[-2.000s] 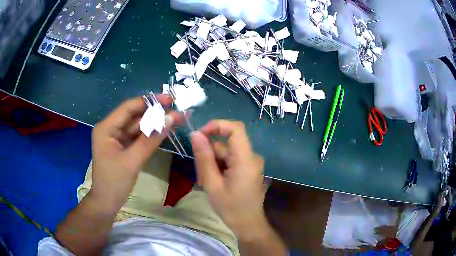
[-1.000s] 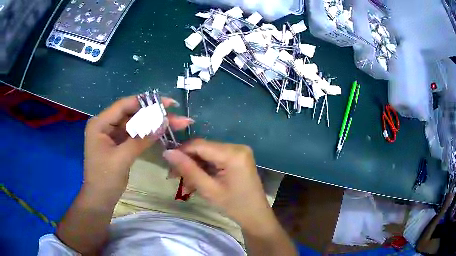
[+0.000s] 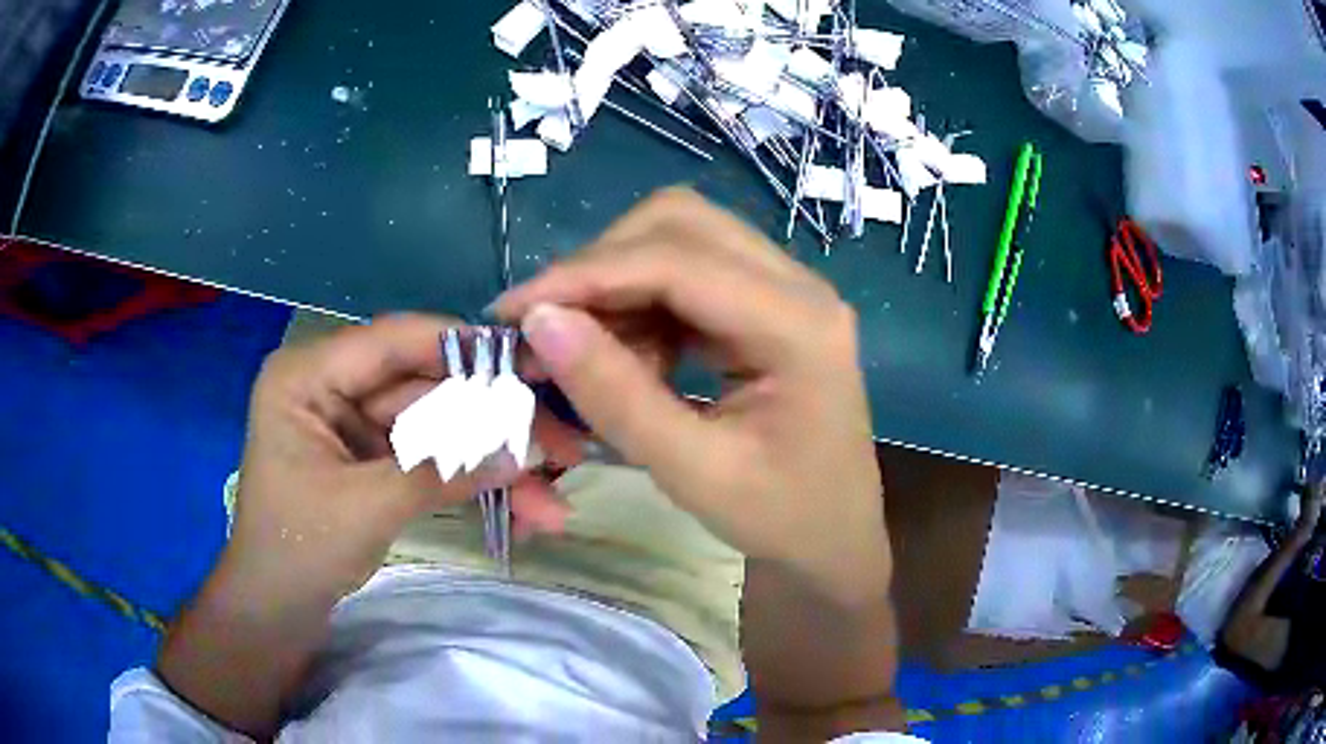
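Note:
My left hand holds a fanned bunch of tagged metal stems over the lap. Their white flags overlap, the dark-grey upper ends stand in a row above them, and the thin stems point down. My right hand is at the right end of that row, with thumb and forefinger close together at the upper ends; whether they pinch a stem cannot be told. One single tagged stem lies apart on the dark green mat behind the hands. A heap of tagged stems lies on the mat at the back.
Green tweezers and red-handled snips lie on the mat at right, with small dark pliers beyond. A digital scale is at the back left. Clear plastic tubs stand at the back right. Part of another person shows at the right edge.
My right hand has moved from the stems' lower ends up to their upper ends. The bunch is more upright. The bench things have shifted upward in the view.

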